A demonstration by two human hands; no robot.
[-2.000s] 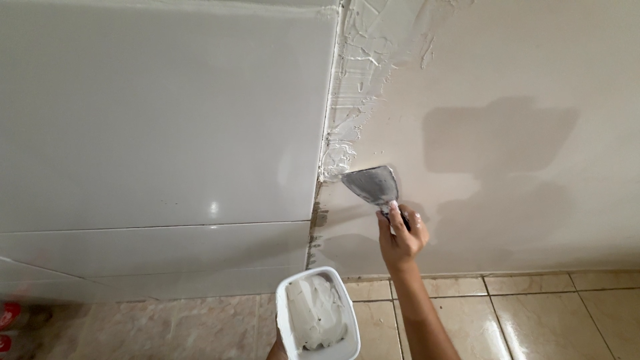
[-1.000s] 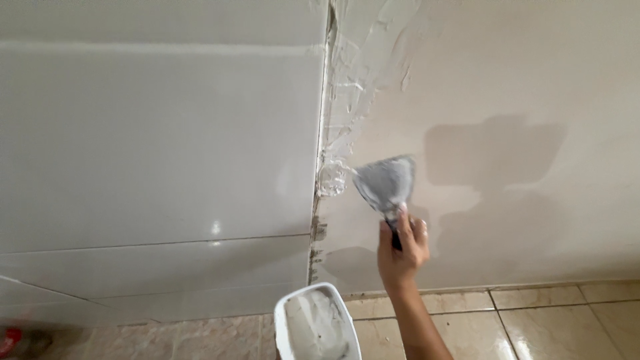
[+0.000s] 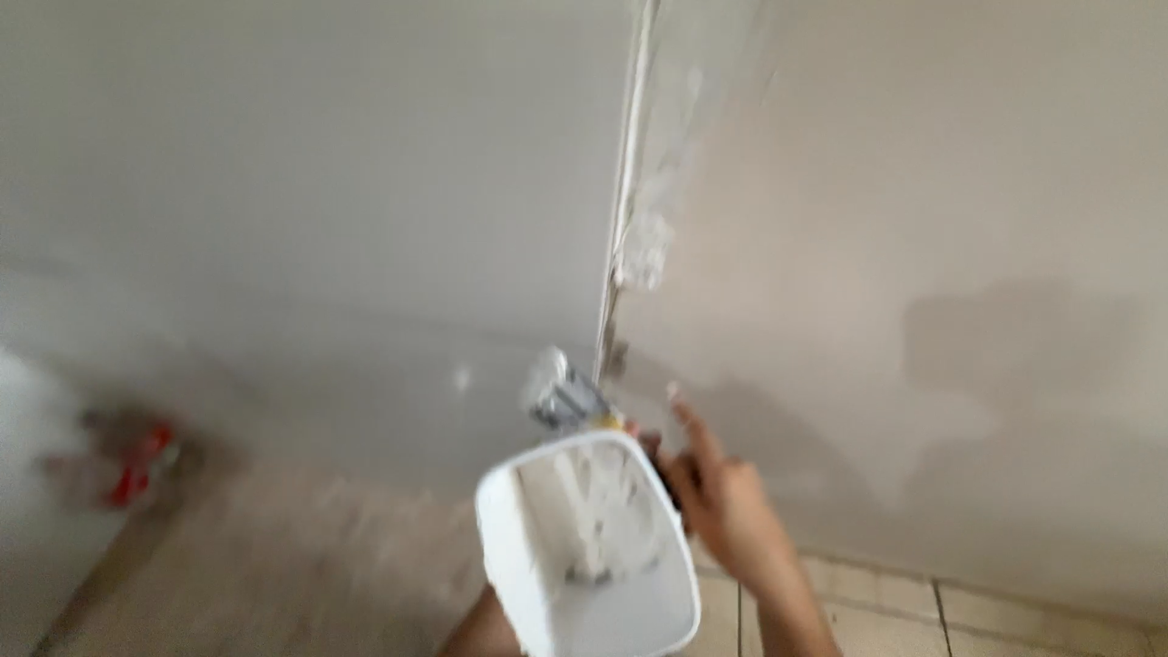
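My left hand is hidden beneath a white plastic container point(image 3: 680, 584) of white putty; only my left forearm point(image 3: 482, 628) shows at its lower left. A putty knife point(image 3: 573, 394), its blade smeared with putty, juts out beyond the container's far rim. Its dark handle runs between that rim and my right hand point(image 3: 725, 511). My right index finger points up, with a white smear at its tip. Blur hides which hand grips the knife. Fresh putty point(image 3: 643, 251) coats the wall joint above, beside glossy tiles point(image 3: 365, 228).
A painted wall point(image 3: 958, 182) stands on the right, with shadows across it. Beige floor tiles point(image 3: 867, 584) lie along its foot. A blurred red object point(image 3: 141, 465) is at the lower left, near brownish flooring point(image 3: 319, 547).
The putty knife has moved away from the wall joint, down and left to the container's rim. My right index finger is now stretched out. The view has shifted and blurred.
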